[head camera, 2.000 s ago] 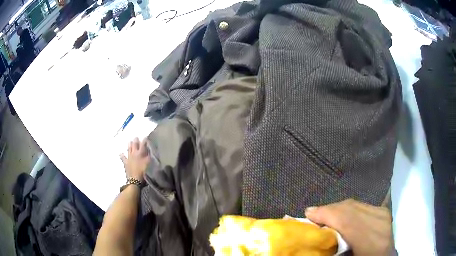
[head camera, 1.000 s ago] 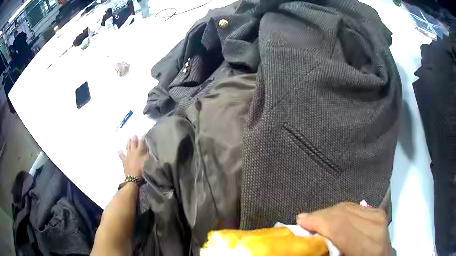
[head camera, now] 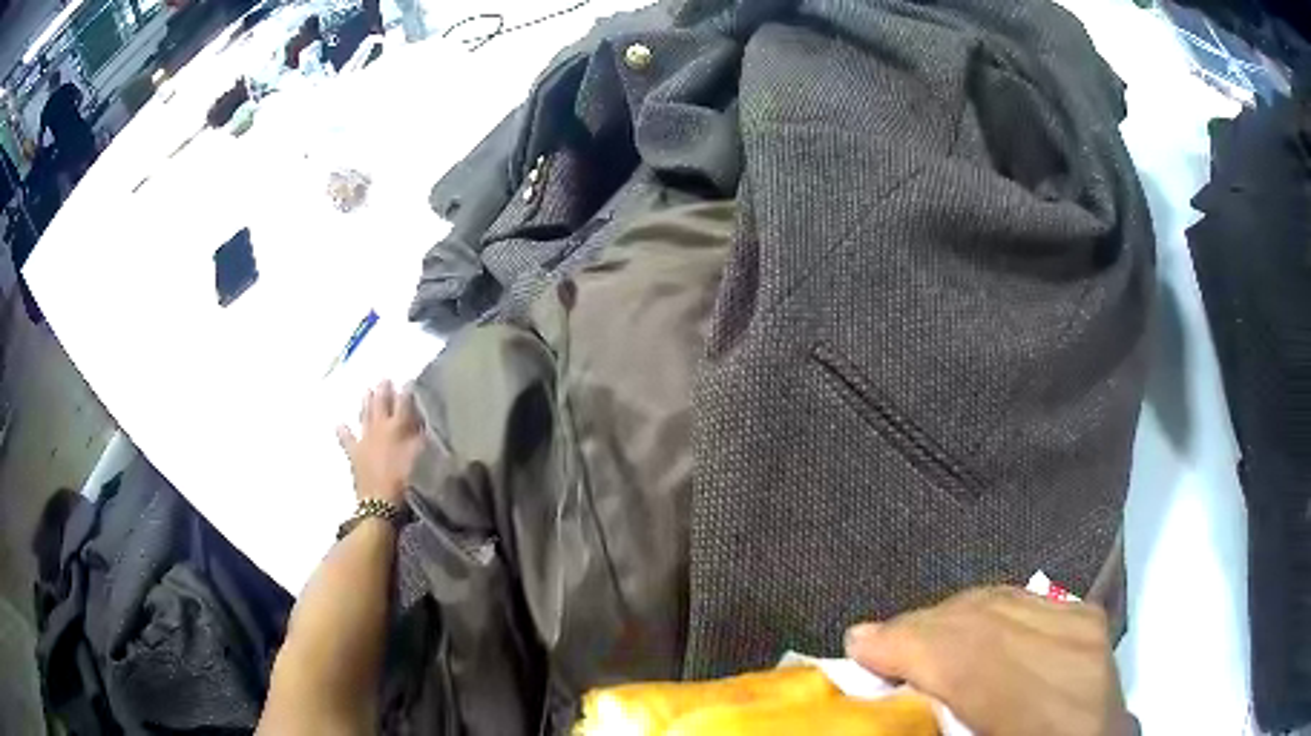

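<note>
A dark grey-brown woven jacket (head camera: 920, 288) lies spread on the white table, with its shiny lining (head camera: 618, 388) showing at the left and a slanted welt pocket on the front. A gold button shows near the collar. My right hand (head camera: 999, 664) is closed around a fried dough stick (head camera: 762, 707) in a white paper sleeve with some red print, low over the jacket's front. The stick's torn end points left and is cut by the frame's bottom edge. My left hand (head camera: 385, 446) rests on the table against the lining's left edge, fingers apart, holding nothing visible.
A black rectangular phone-like item (head camera: 235, 268), a thin blue item (head camera: 355, 339) and a small pale clump (head camera: 347, 189) lie on the white table (head camera: 158, 345). A dark heap of jackets (head camera: 158, 618) is at lower left. More dark cloth (head camera: 1258, 403) is at the right edge.
My right hand and the dough stick have moved slightly down and left. A red-and-white paper corner now shows beyond the hand. My left hand has hardly moved.
</note>
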